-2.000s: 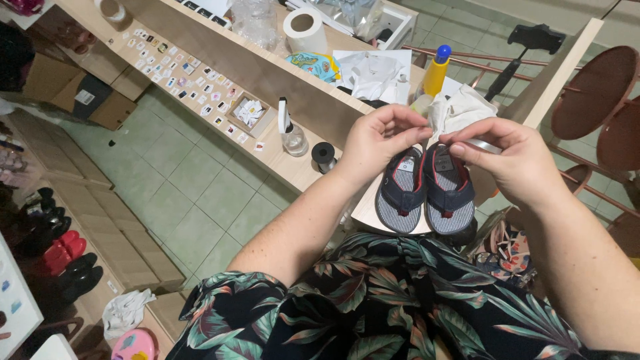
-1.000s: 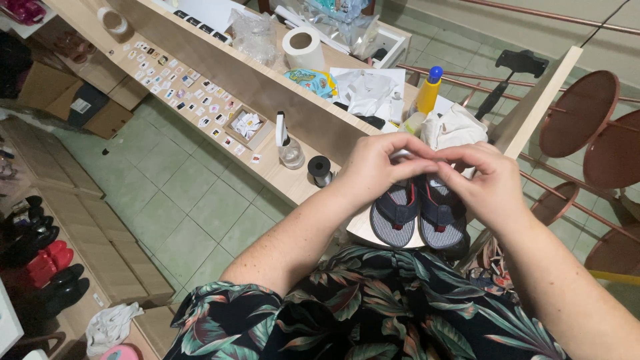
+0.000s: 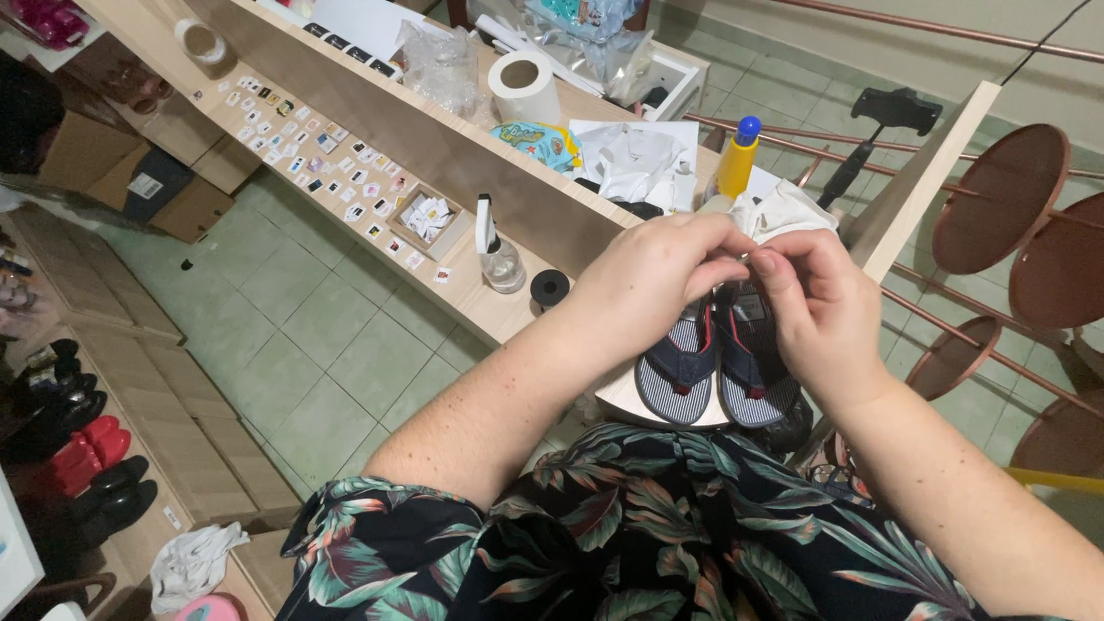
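Note:
Above the heel ends of two navy sandals with striped footbeds point(image 3: 677, 371), my left hand point(image 3: 668, 280) and my right hand point(image 3: 815, 302) meet at the fingertips. Thumb and fingers of each hand are pinched together around something too small to make out, perhaps a thin tag or string. The sandals stand side by side on a light wooden surface point(image 3: 617, 392), toes toward me. Just beyond my fingers lies a crumpled white cloth point(image 3: 789, 211), with a yellow bottle with a blue cap point(image 3: 736, 164) behind it.
Small stickers point(image 3: 354, 181) cover the lower wooden shelf, beside a small box of paper pieces point(image 3: 425, 217), a clear spray bottle point(image 3: 502, 263) and a black spool point(image 3: 549, 289). A white roll point(image 3: 523, 86) and crumpled white paper point(image 3: 634, 159) lie behind the divider. Copper-coloured rails with round discs point(image 3: 1000, 198) stand right.
My hands have come together; two seconds ago they were a little apart over the sandals. The sandals stay in place on the surface.

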